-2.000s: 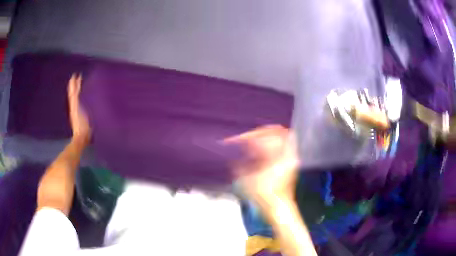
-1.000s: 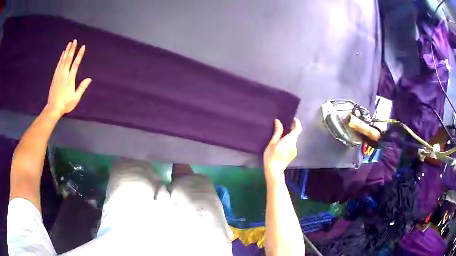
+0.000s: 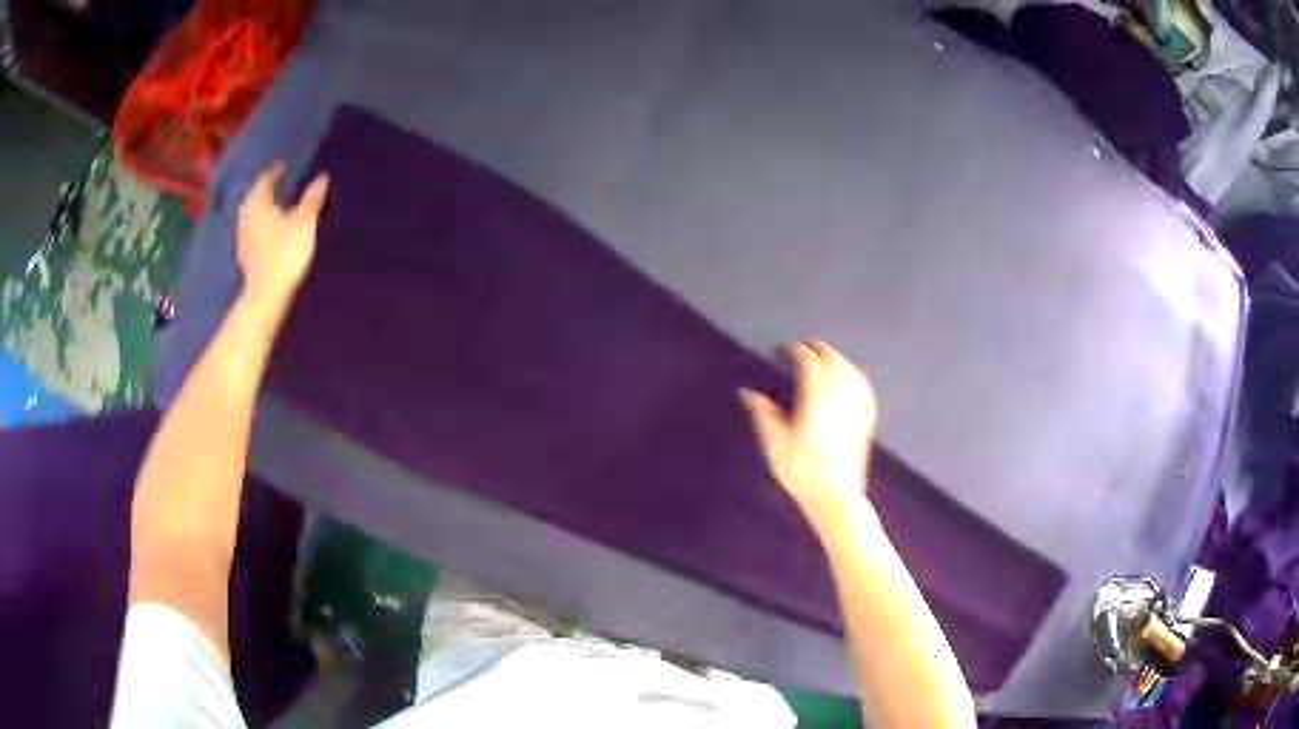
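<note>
The dark purple trousers [image 3: 513, 342] lie as a long panel across the grey cloth-covered table, from upper left to lower right. My left hand [image 3: 279, 235] is at the wide upper-left end, thumb and fingers spread around its edge; whether it pinches the cloth cannot be told. My right hand [image 3: 819, 427] is on the far edge of the panel, right of its middle, fingers curled at the cloth; the grip is partly hidden. The steam iron [image 3: 1133, 627] with its wooden handle stands at the table's lower right corner, beyond the narrow end of the panel.
The grey table [image 3: 912, 185] has rounded edges. A red-orange mesh or bag [image 3: 214, 100] is beyond its upper-left edge. The iron's hose [image 3: 1232, 641] runs right. Dark garments [image 3: 1090, 71] lie along the far right edge. Purple cloth [image 3: 71, 541] hangs at the lower left.
The view has turned towards the left end of the table. My right hand has moved from the narrow end to the far edge nearer the middle. My left hand is now at the wide end.
</note>
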